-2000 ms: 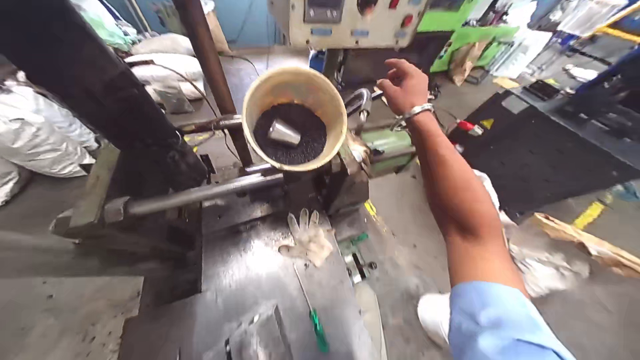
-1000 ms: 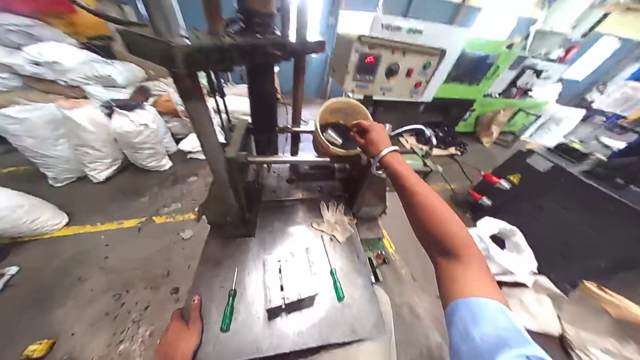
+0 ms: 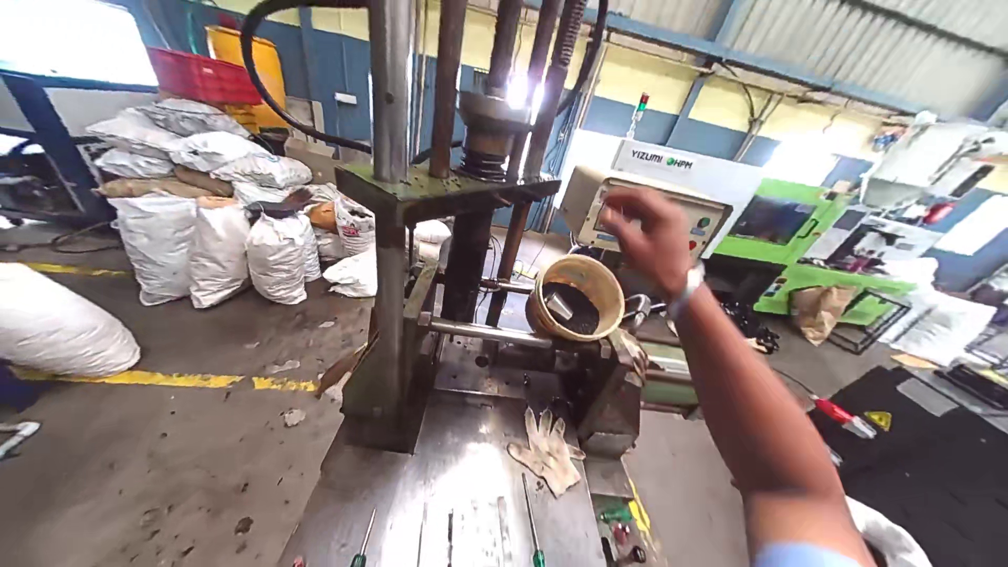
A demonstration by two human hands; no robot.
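My right hand [image 3: 650,236] is raised in front of the control box [image 3: 587,209], its fingers bent and blurred; whether it touches the box or holds anything small I cannot tell. Just below and left of it, a plastic bucket [image 3: 613,295] rests on the machine, with dark granules [image 3: 581,315] and a metal cup [image 3: 557,305] inside. A fabric work glove [image 3: 549,453] lies on the steel table [image 3: 472,429]. Two screwdrivers [image 3: 533,520] [image 3: 365,543] lie nearer the bottom edge, beside a glare-washed metal block [image 3: 465,535]. My left hand is out of frame.
The press's steel column [image 3: 390,276] and horizontal rod [image 3: 488,332] stand around the table's far end. White sacks [image 3: 276,256] are piled at the left. A green and white moulding machine [image 3: 760,224] stands behind at right, and a black panel [image 3: 929,465] lies at lower right.
My right hand, at the bucket's mouth one second ago, is now above it by the control box. My left hand, earlier at the table's left edge, has gone from view. The view has tilted up.
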